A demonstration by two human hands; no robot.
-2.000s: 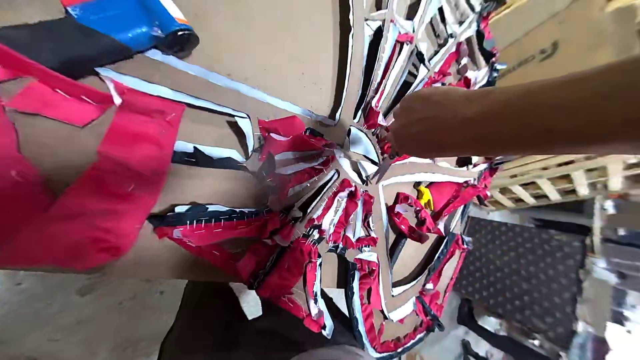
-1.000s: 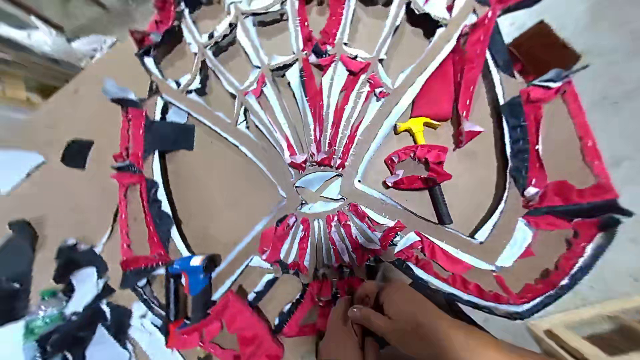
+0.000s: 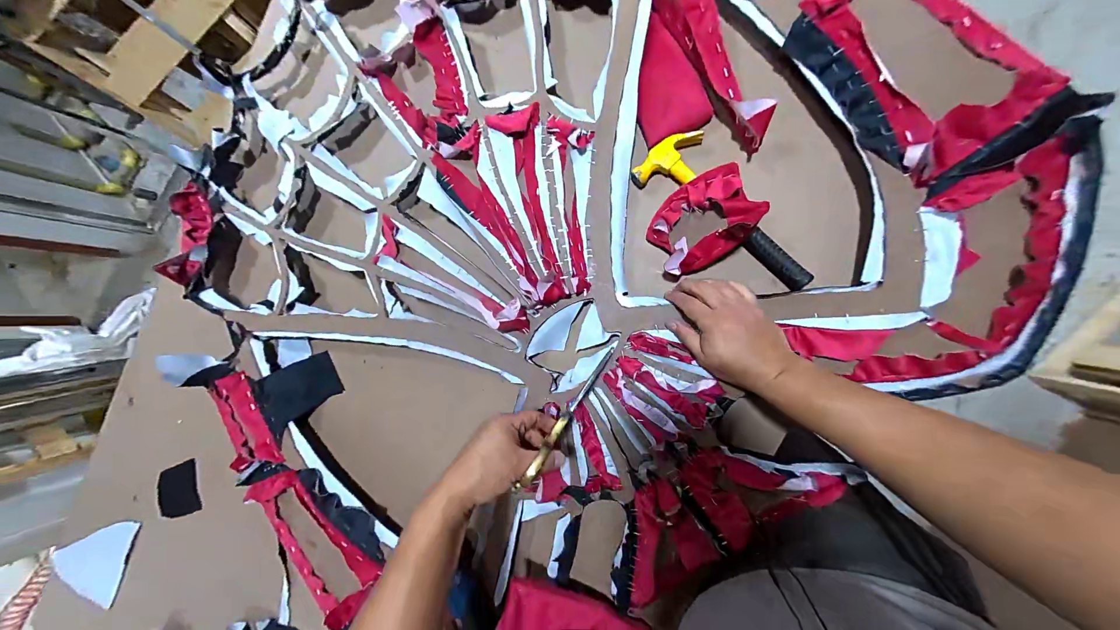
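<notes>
A large brown cut-out panel (image 3: 394,411) lies before me, its openings edged with stapled red, white and black fabric. My left hand (image 3: 507,455) holds scissors (image 3: 560,430) by their yellowish handles, the blades reaching the panel's centre beside a white fabric piece (image 3: 573,346). My right hand (image 3: 731,332) rests palm down on the panel just right of the centre, fingers bent, at the gathered red and white strips (image 3: 652,385). Whether it pinches any fabric cannot be told. Above it lies a yellow-headed hammer (image 3: 665,160) with a black grip, partly under a ring of red fabric (image 3: 674,223).
Black scraps (image 3: 179,488) and a white scrap (image 3: 96,563) lie at the left. Loose red fabric (image 3: 560,608) is at the bottom edge, near my body. Wooden pallets or frames (image 3: 166,52) stand at the upper left, and a wooden edge (image 3: 1085,367) at the right.
The hands, close together below the centre a second ago, are now apart. The scissors now show in the left hand; the right is flat on the panel. The view has turned strongly.
</notes>
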